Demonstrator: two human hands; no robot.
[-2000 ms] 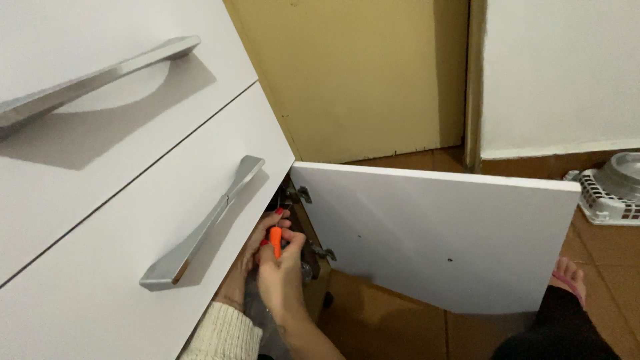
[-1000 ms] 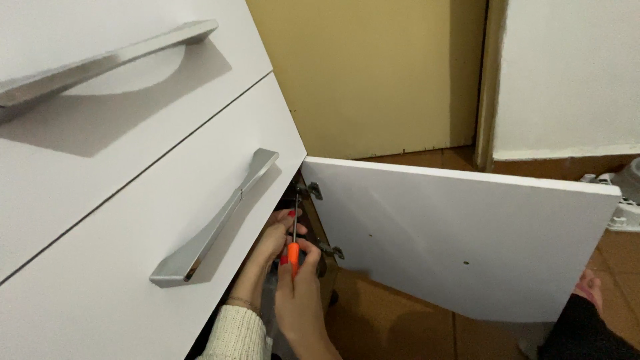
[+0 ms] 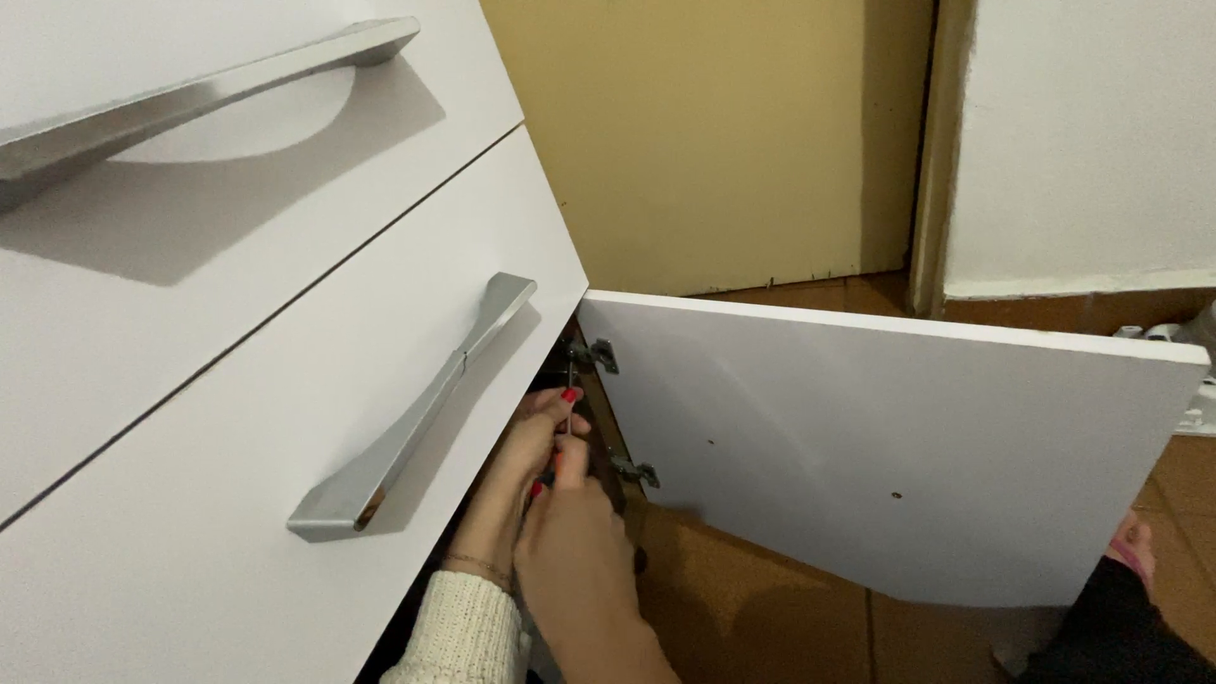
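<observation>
My right hand (image 3: 579, 532) is closed around the orange handle of a screwdriver (image 3: 570, 418), most of it hidden by the fingers. The screwdriver's shaft points up toward the upper metal hinge (image 3: 596, 355) of the white cabinet door (image 3: 855, 437). Beside the shaft, my left hand (image 3: 541, 423) has its red-nailed fingertips at the thin metal; its lower fingers are partly hidden inside the cabinet. The tip's contact with a screw cannot be made out. A lower hinge (image 3: 635, 470) joins the same door, which stands swung out.
Drawer fronts with metal handles (image 3: 418, 418) rise close on the left. A yellowish door (image 3: 722, 142) and a white wall (image 3: 1083, 142) stand behind. At right are a bare foot (image 3: 1132, 546) and a white plastic basket (image 3: 1199, 408) on the tiled floor (image 3: 760, 608).
My right hand has turned on the screwdriver, and its fingers now cover most of the orange handle that showed before. My left hand stays by the shaft.
</observation>
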